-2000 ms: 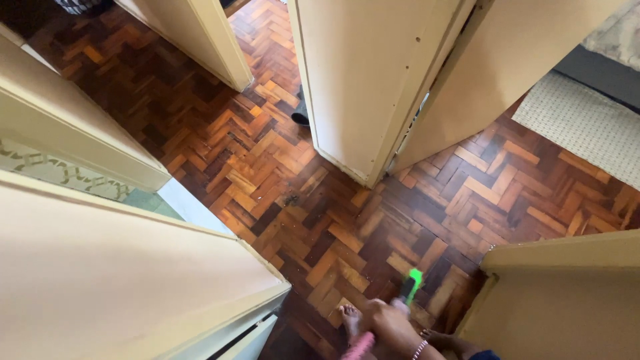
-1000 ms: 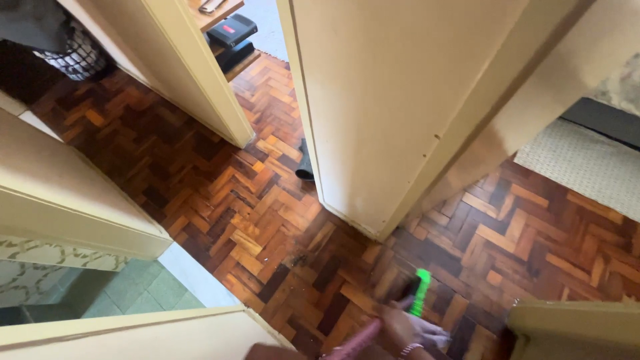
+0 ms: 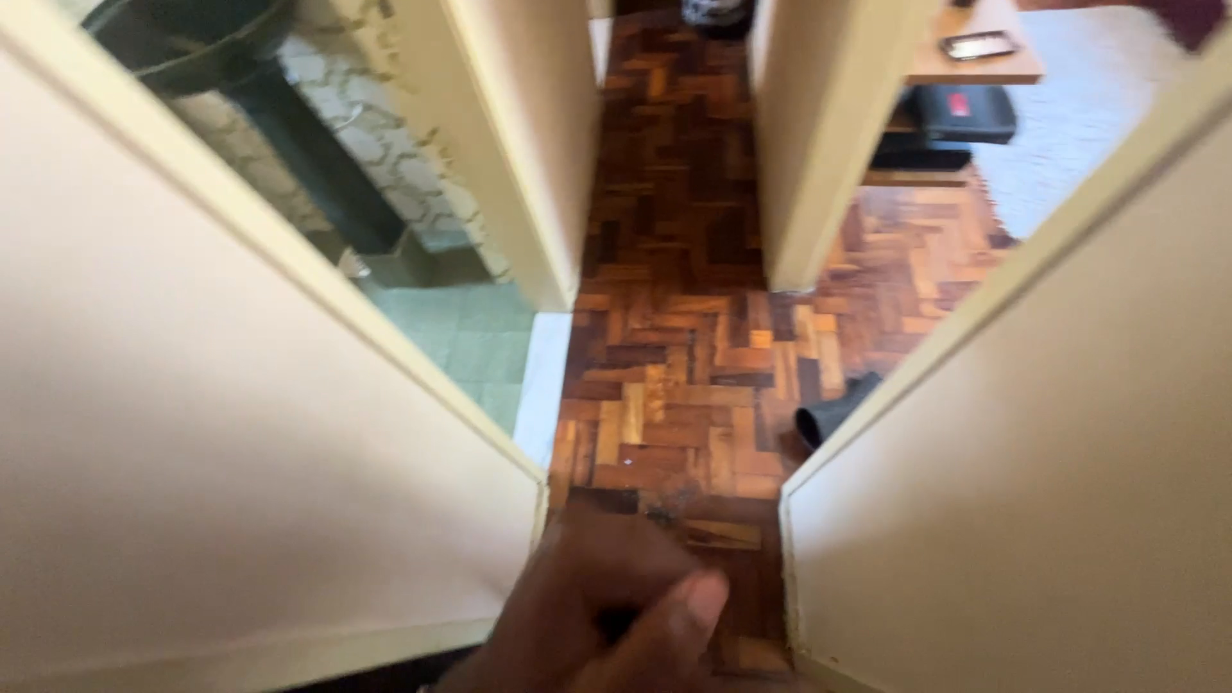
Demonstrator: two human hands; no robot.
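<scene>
My left hand (image 3: 616, 606), blurred, is at the bottom centre of the head view. Its fingers are curled, the thumb lies on the right side, and a dark gap shows between thumb and fingers. No object can be made out in it. Beneath and beyond the hand is the herringbone parquet floor (image 3: 674, 385), with small specks and a darker, worn patch near the fingers. My right hand is out of view.
Cream walls or door panels flank me at left (image 3: 241, 414) and right (image 3: 1020, 462). A white threshold (image 3: 544, 385) borders a green-tiled room with a dark pedestal basin (image 3: 318, 154). Right of the passage are a wooden shelf (image 3: 972, 82), a pale rug (image 3: 1088, 106) and a dark object (image 3: 837, 409).
The view has swung toward the passage. The bright green-ended tool and the pink object near my hands in the earlier frames are out of view, as is my right hand.
</scene>
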